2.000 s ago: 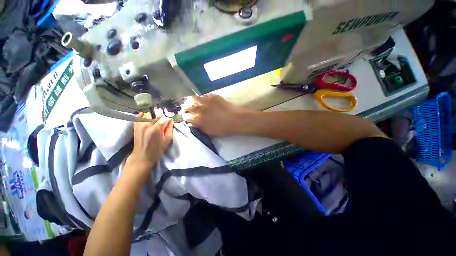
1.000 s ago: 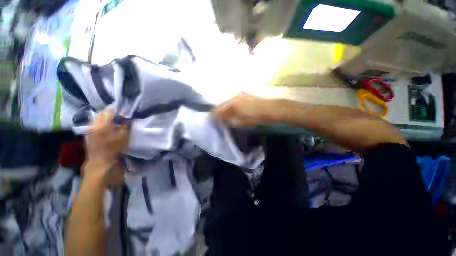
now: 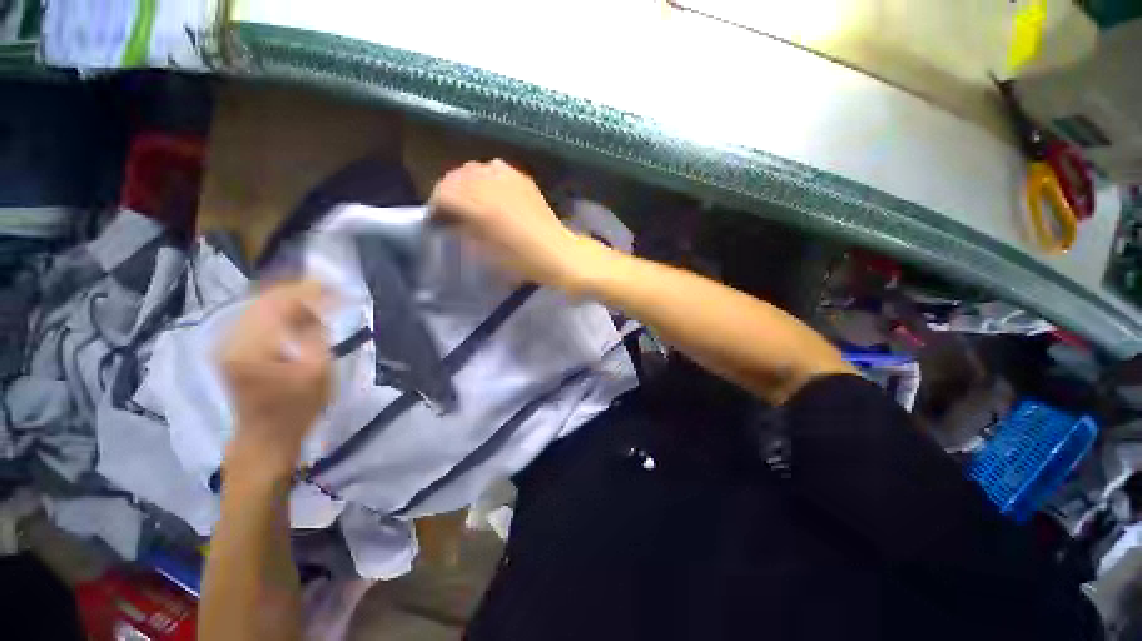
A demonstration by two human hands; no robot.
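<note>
A light grey garment with dark strips (image 3: 501,376) hangs below the table edge, over the lap. My right hand (image 3: 501,213) is closed on its upper edge near the picture's middle. My left hand (image 3: 276,357) is blurred, with its fingers curled at the garment's left part; whether it grips the cloth is hard to tell. A dark grey piece (image 3: 407,319) hangs between the hands.
The white table with a worn green edge (image 3: 564,125) crosses the top. Scissors with red and orange handles (image 3: 1052,200) lie on it at right. A blue basket (image 3: 1033,457) stands low at right. Heaped grey cloth (image 3: 75,363) lies at left, with a red object (image 3: 138,607) below.
The view has turned down from the machine to the lap. The garment has left the table top and is now below its edge. Both hands have moved off the table with it.
</note>
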